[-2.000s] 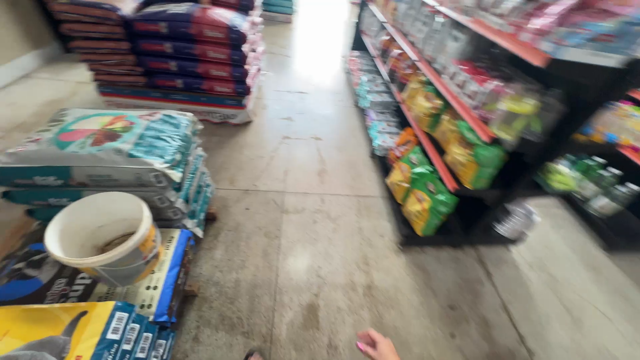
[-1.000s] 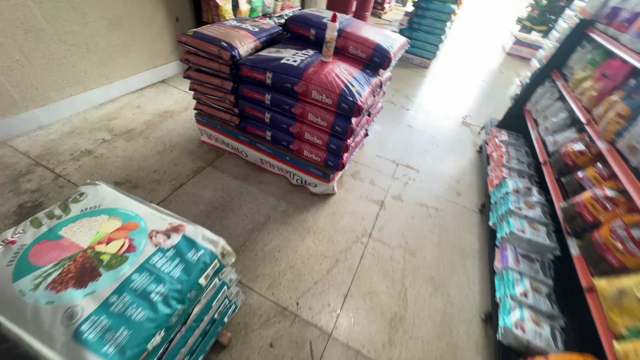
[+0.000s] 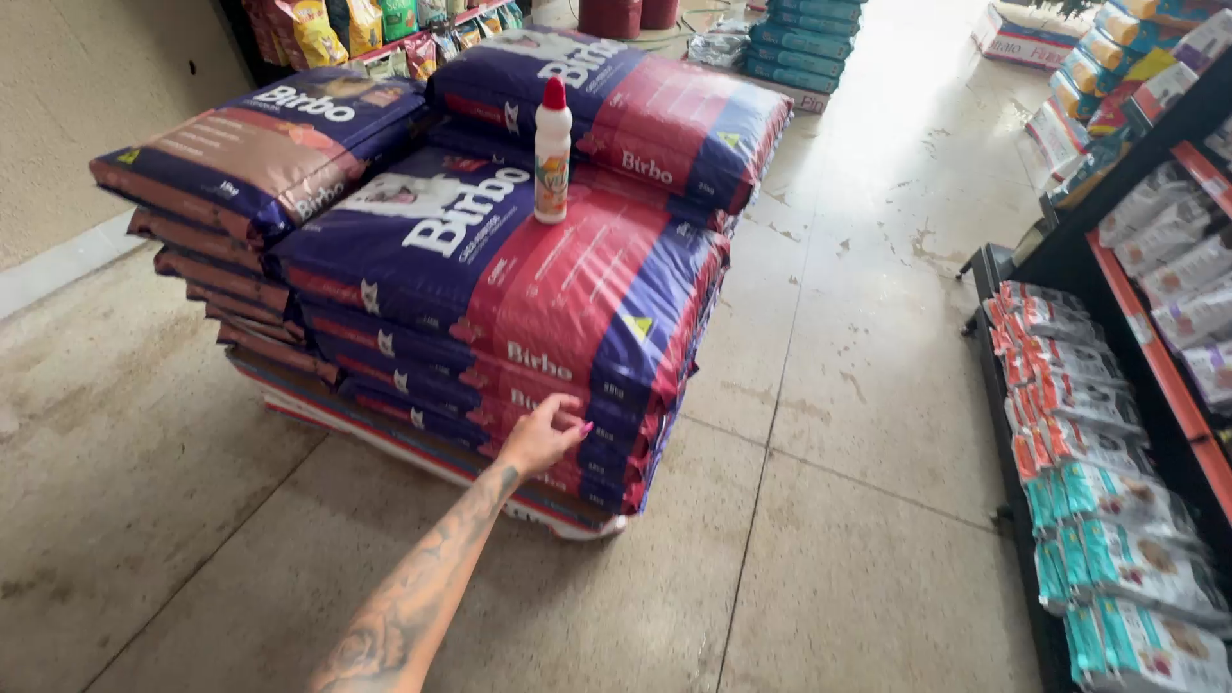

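Observation:
My left hand (image 3: 544, 438) reaches in from the bottom on a tattooed forearm, its fingers loosely bent and apart, holding nothing. In the picture it overlaps the front side of a stack of purple and red Birbo pet food bags (image 3: 577, 279); whether it touches them I cannot tell. A white plastic squeeze bottle with a red cap (image 3: 552, 159) stands upright on the stack, beyond the hand. Behind the bottle lies another Birbo bag (image 3: 664, 115). Brown and purple bags (image 3: 260, 144) are stacked at the left. My right hand is out of view.
Black shelving with red edges (image 3: 1155, 337) runs along the right, holding rows of small pouches (image 3: 1107, 529). The bags rest on a low base with a white and red edge (image 3: 385, 443) on the concrete floor (image 3: 828, 577). Teal bags (image 3: 804, 43) are piled farther back, and a beige wall (image 3: 87, 106) stands left.
My left hand and forearm have come into view, where one second ago no hand showed. The view has moved closer to the Birbo stack.

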